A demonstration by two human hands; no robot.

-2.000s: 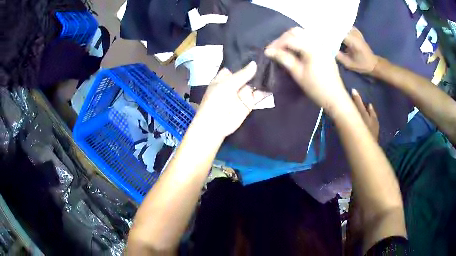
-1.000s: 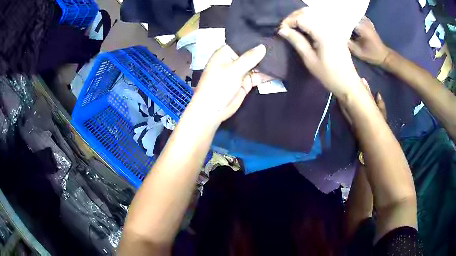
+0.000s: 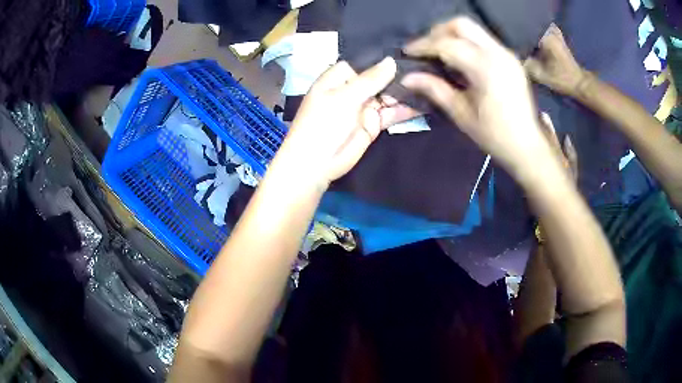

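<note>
Dark cut panels (image 3: 419, 176) lie in front of me, with bright blue pieces (image 3: 381, 233) showing at their lower edge. My left hand (image 3: 340, 123) grips a raised part of the dark cloth between thumb and fingers. A small white piece (image 3: 409, 126) shows just below its fingers. My right hand (image 3: 467, 82) is to the right, its thumb and fingers around a fold of the dark cloth; its fingertips are blurred, and whether they pinch it is unclear.
A blue plastic basket (image 3: 161, 217) with white and dark scraps stands at left. Another blue basket (image 3: 116, 15) is at top left. Shiny clear plastic (image 3: 90, 232) covers dark goods at far left. Another person's hands and forearms (image 3: 628, 116) reach in from the right over dark cloth.
The white panel by my right wrist has gone out of sight, and dark cloth shows there. My right hand has moved right and its fingers have spread somewhat. The view has shifted slightly.
</note>
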